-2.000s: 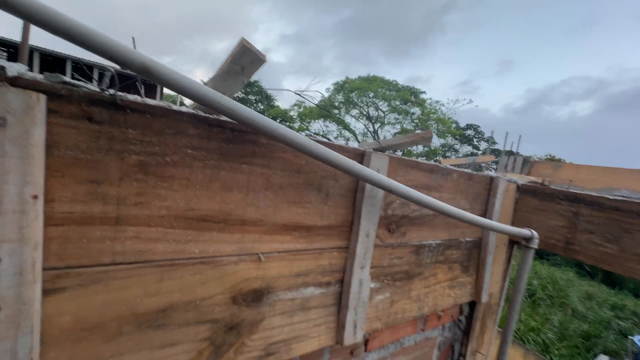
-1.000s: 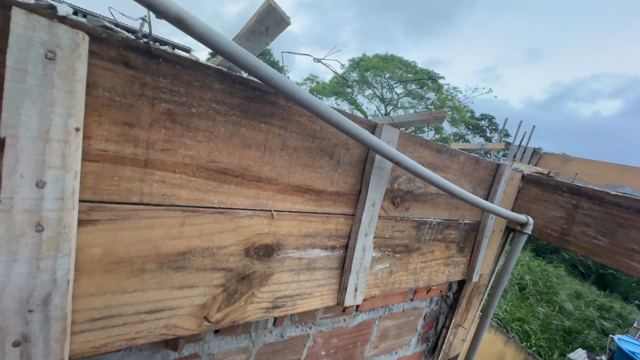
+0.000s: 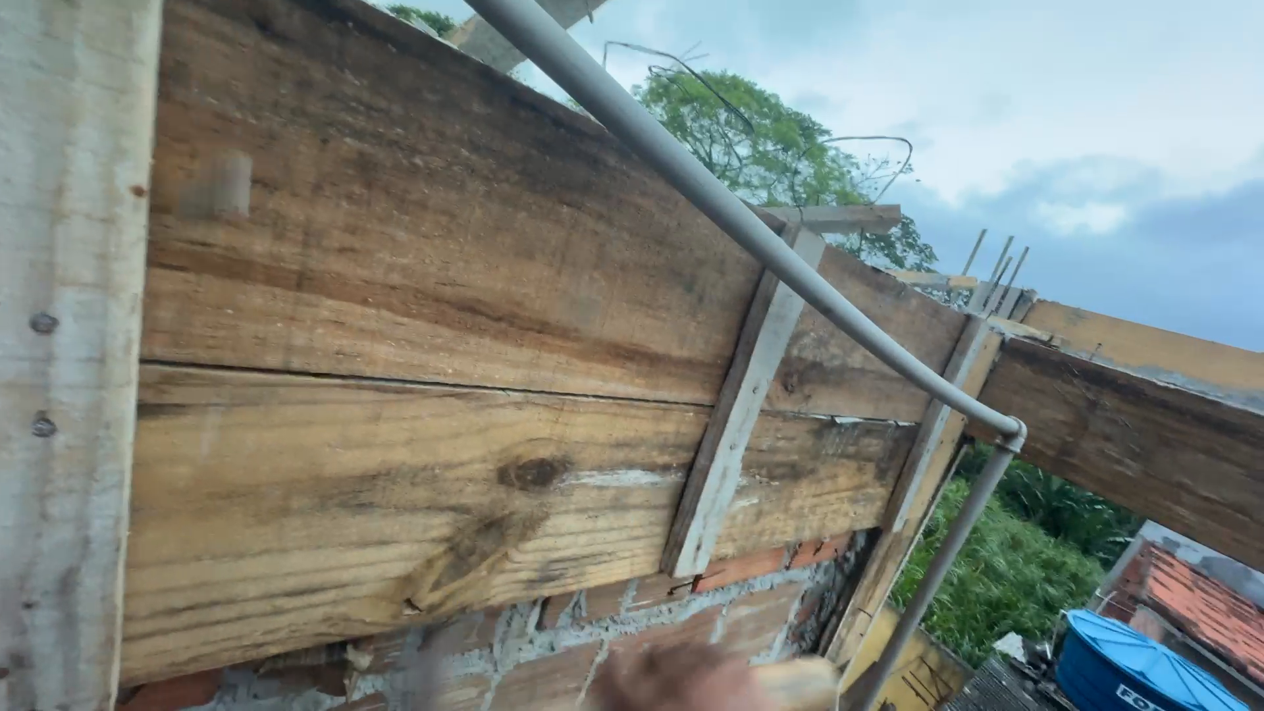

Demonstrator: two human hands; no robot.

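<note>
At the bottom edge, a blurred hand, seemingly my right hand (image 3: pixel 676 679), is closed around a pale wooden handle (image 3: pixel 798 681) whose end sticks out to its right. What the handle belongs to cannot be told. My left hand is out of view. Behind the hand is a brick wall (image 3: pixel 553 647). Above it run two stacked formwork boards (image 3: pixel 395 484), crossed by a narrow wooden batten (image 3: pixel 746 405). A wider batten with nail heads (image 3: pixel 74 375) stands at the far left. A small blurred pale patch shows over the upper board.
A grey plastic pipe (image 3: pixel 691 183) slants across the front of the boards to an elbow, then goes down. Another formwork beam (image 3: pixel 1136 434) extends right. Rebar ends (image 3: pixel 1002 262) stick up at the corner. A blue water tank (image 3: pixel 1145 662) and a tiled roof (image 3: pixel 1200 602) lie below.
A blurred hand with a wooden handle has come into view at the bottom. The view has shifted, showing more of the blue tank and the tiled roof.
</note>
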